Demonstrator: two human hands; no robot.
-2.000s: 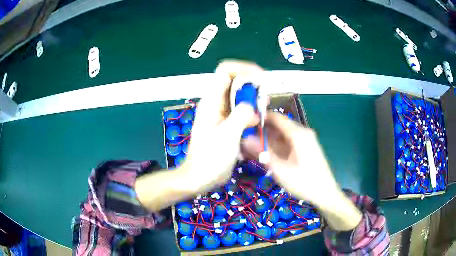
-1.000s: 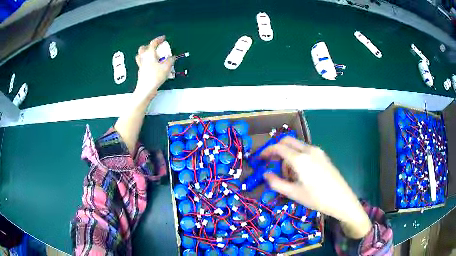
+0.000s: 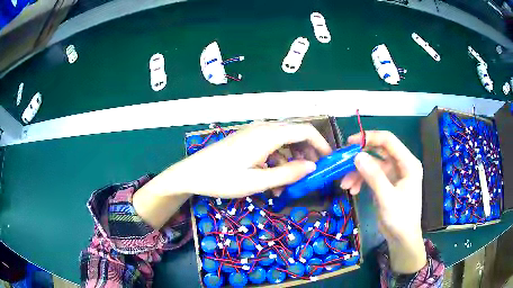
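Note:
A blue battery pack (image 3: 322, 174) is held tilted above the open battery carton (image 3: 196, 247), with a red lead sticking up from its upper right end. My left hand (image 3: 264, 157) reaches across the carton and grips the pack's left part. My right hand (image 3: 388, 174) holds its right end between thumb and fingers. The carton is packed with upright blue batteries with red leads and small white connectors. Its upper middle is hidden by my left hand.
Behind a pale rail (image 3: 225, 107), the green conveyor belt (image 3: 259, 34) carries white oval covers (image 3: 158, 72) and white housings (image 3: 213, 64) with blue parts and wires. A second battery carton (image 3: 434, 169) stands at right with a white strip (image 3: 484, 188) on top.
My left hand has left the white housing on the belt and come back to the carton. A blue pack is now raised in both hands. The belt parts have shifted right.

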